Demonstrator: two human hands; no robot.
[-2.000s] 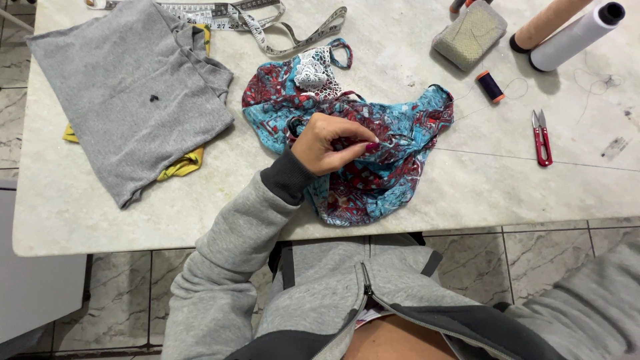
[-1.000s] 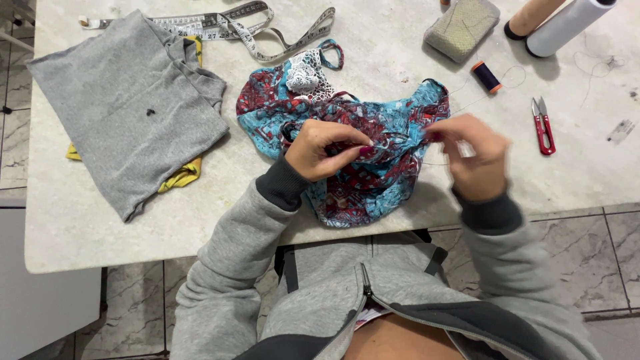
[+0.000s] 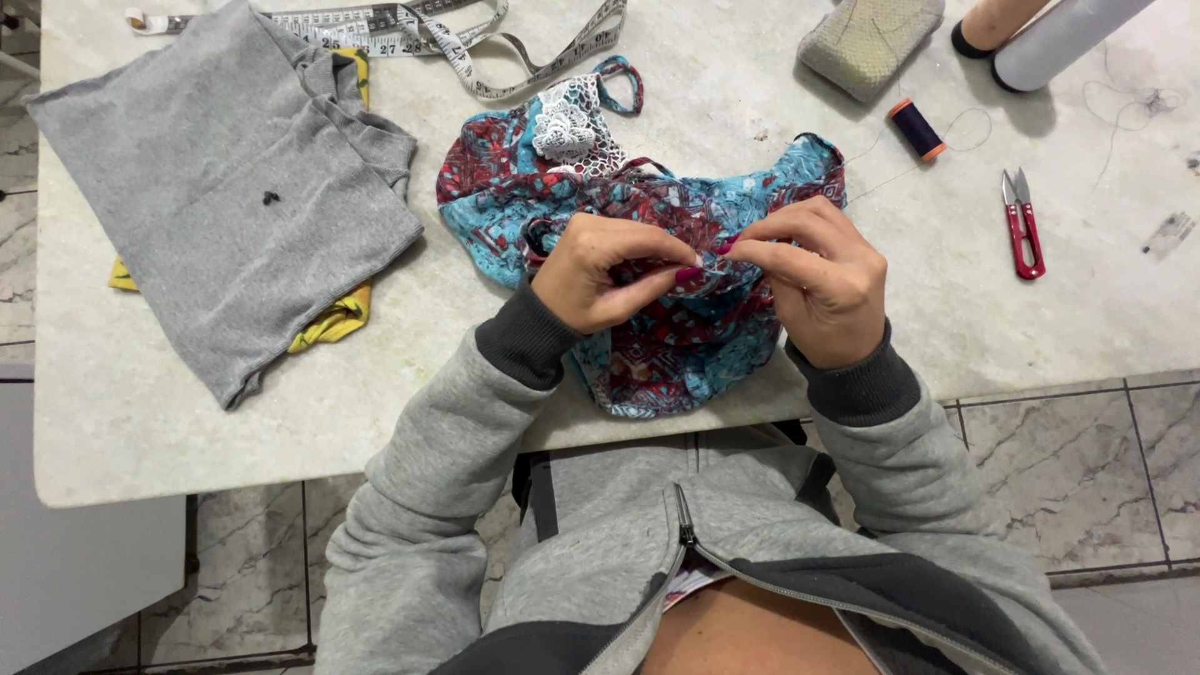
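A blue and red patterned garment (image 3: 656,366) with white lace trim (image 3: 568,127) lies bunched at the table's front edge. My left hand (image 3: 609,272) pinches a fold of its fabric between thumb and forefinger. Just to the right, the thumb and forefinger of my right hand (image 3: 814,277) are closed together at the same spot. Whether a needle is between them cannot be made out. Thin thread runs from the garment's right side toward a dark thread spool with orange ends (image 3: 916,129). Red-handled thread snips (image 3: 1024,225) lie farther right, blades slightly apart.
A folded grey garment (image 3: 225,187) lies on a yellow cloth (image 3: 337,319) at the left. Behind are a measuring tape (image 3: 450,47), a fabric-covered block (image 3: 867,47) and two large thread cones (image 3: 1059,47). Loose thread (image 3: 1120,108) lies at the right. The marble table (image 3: 441,412) ends before my body.
My right hand, low at the right and away from the garment two seconds ago, has come in over the fabric beside my left hand. My left hand has kept its pinch on the garment.
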